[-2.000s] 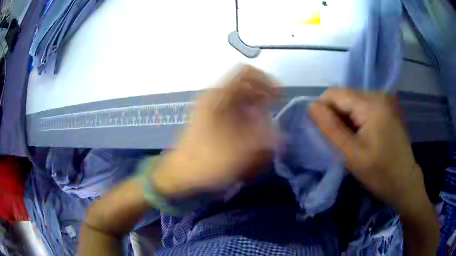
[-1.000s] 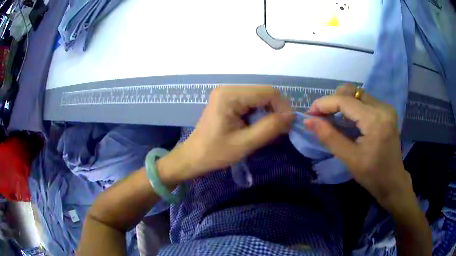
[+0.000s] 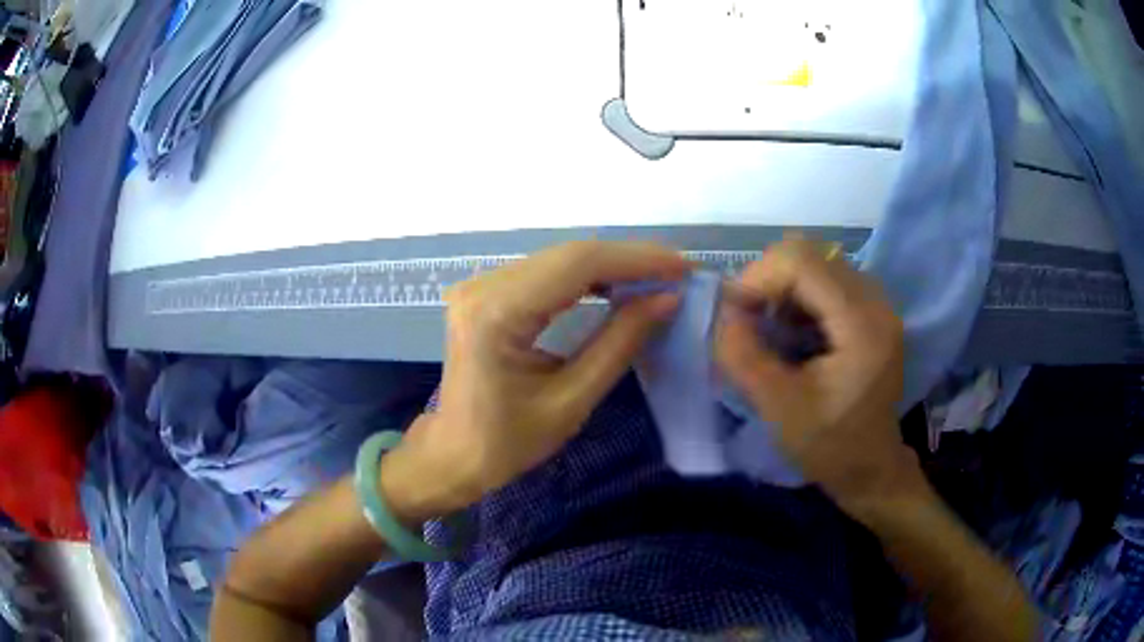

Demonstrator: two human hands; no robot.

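Note:
A light blue cuff band hangs between my two hands, over the front edge of the table. My left hand pinches its upper edge between thumb and fingertips. My right hand holds the same fabric just to the right, partly blurred, its fingers curled over it. More light blue fabric shows under my right hand; how it joins the band is hidden. A long light blue fabric piece hangs over the table at the right, behind my right hand.
A stack of cuff bands lies at the table's upper left. The white table has a grey ruler edge. A yellow sticker is on the machine bed. Blue fabric is heaped left of the lap; red cloth is at far left.
The hands were blurred and farther apart, then met at the fabric. Since then my right hand has moved left and turned, and the pale band now hangs down between the hands.

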